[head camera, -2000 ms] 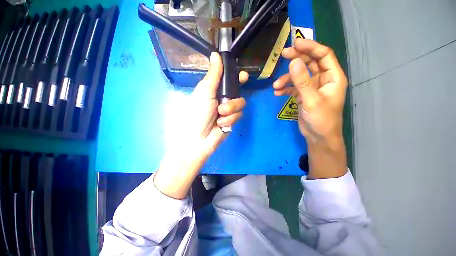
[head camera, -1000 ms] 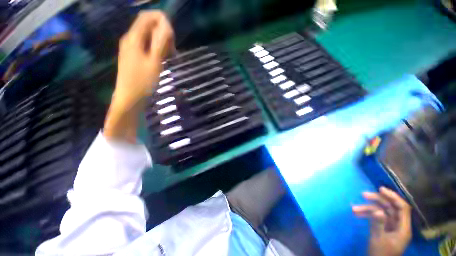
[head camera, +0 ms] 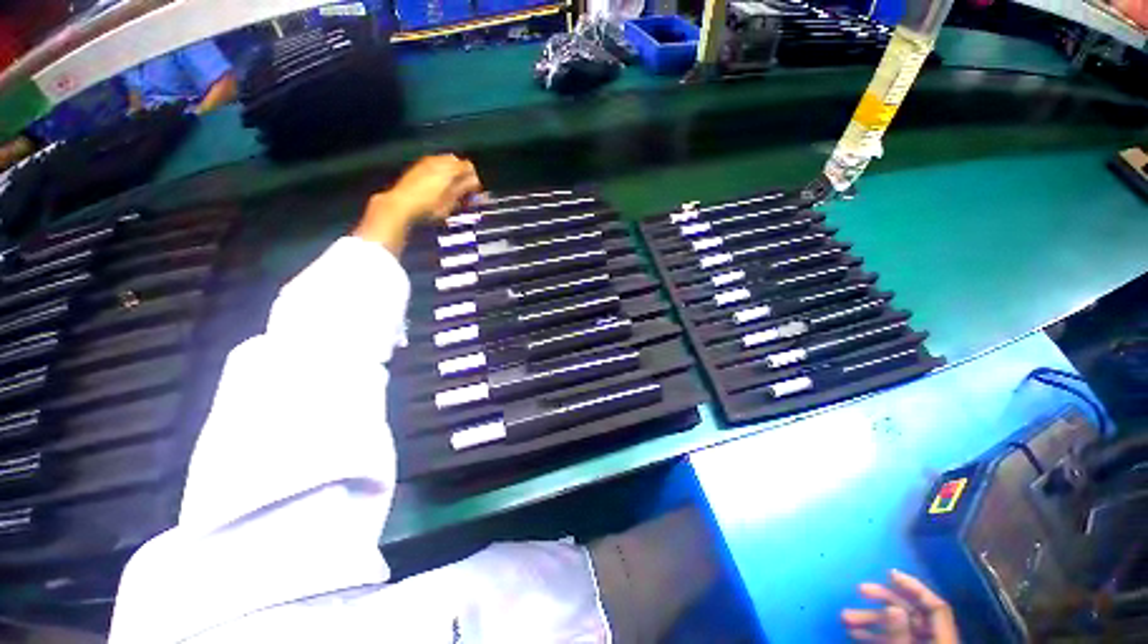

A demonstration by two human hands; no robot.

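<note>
The middle black slotted tray (head camera: 680, 425) holds a row of folded black sticks (head camera: 569, 409) with silver-white ends pointing left. My left hand (head camera: 434, 189) is at the tray's far left corner, fingers bent, with the fingertips at the silver end of the farthest stick. Whether they grip it cannot be told. My right hand (head camera: 900, 610) is low at the right over the blue table, fingers apart and empty, partly cut off by the bottom edge.
A similar filled tray (head camera: 737, 409) lies to the right. More black trays (head camera: 139, 340) are at the left. A clear and yellow tube (head camera: 875, 111) hangs above the green bench (head camera: 995, 239). The machine (head camera: 1007, 503) stands on the blue table (head camera: 806, 503). A person's arm (head camera: 208, 88) shows at far left.
The view has swung left from the machine to the trays. The tripod that my left hand held at the machine is out of sight. My left hand has come down onto the middle tray's far end.
</note>
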